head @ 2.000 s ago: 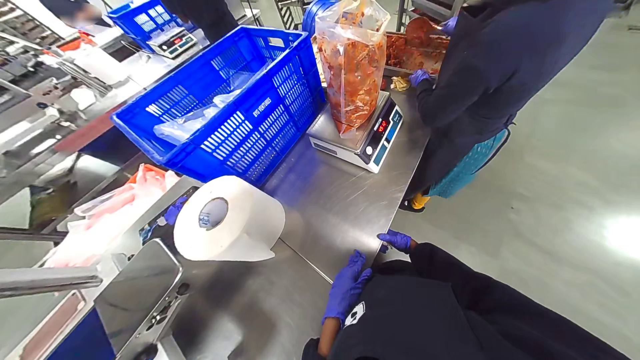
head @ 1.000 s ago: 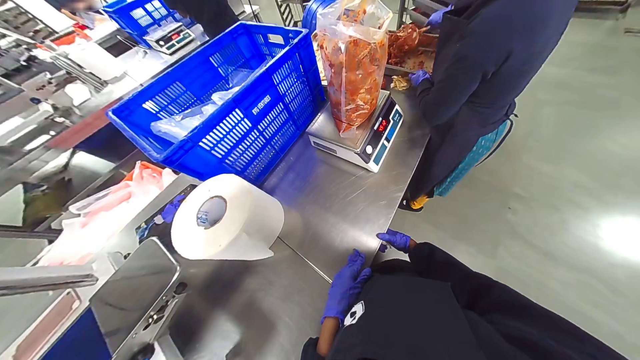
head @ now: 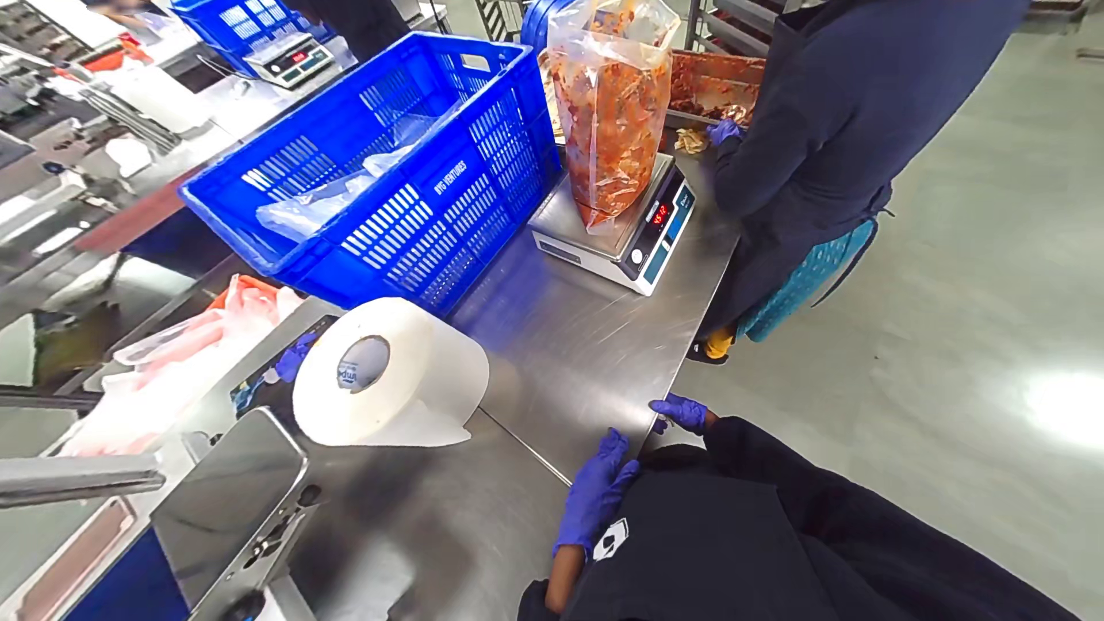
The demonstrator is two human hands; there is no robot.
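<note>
My left hand, in a purple glove, lies palm down on the steel table near its edge and holds nothing. My right hand, also gloved, rests at the table's edge; some of its fingers are hidden below it. Farther up the table, a clear plastic bag of reddish marinated food stands upright on a digital scale with a lit red display. A large white paper roll lies on its side to the left of my left hand.
A blue plastic crate holding clear bags sits left of the scale. A co-worker in dark clothing stands at upper right, a gloved hand beside a metal tray of red food. A metal machine occupies the lower left.
</note>
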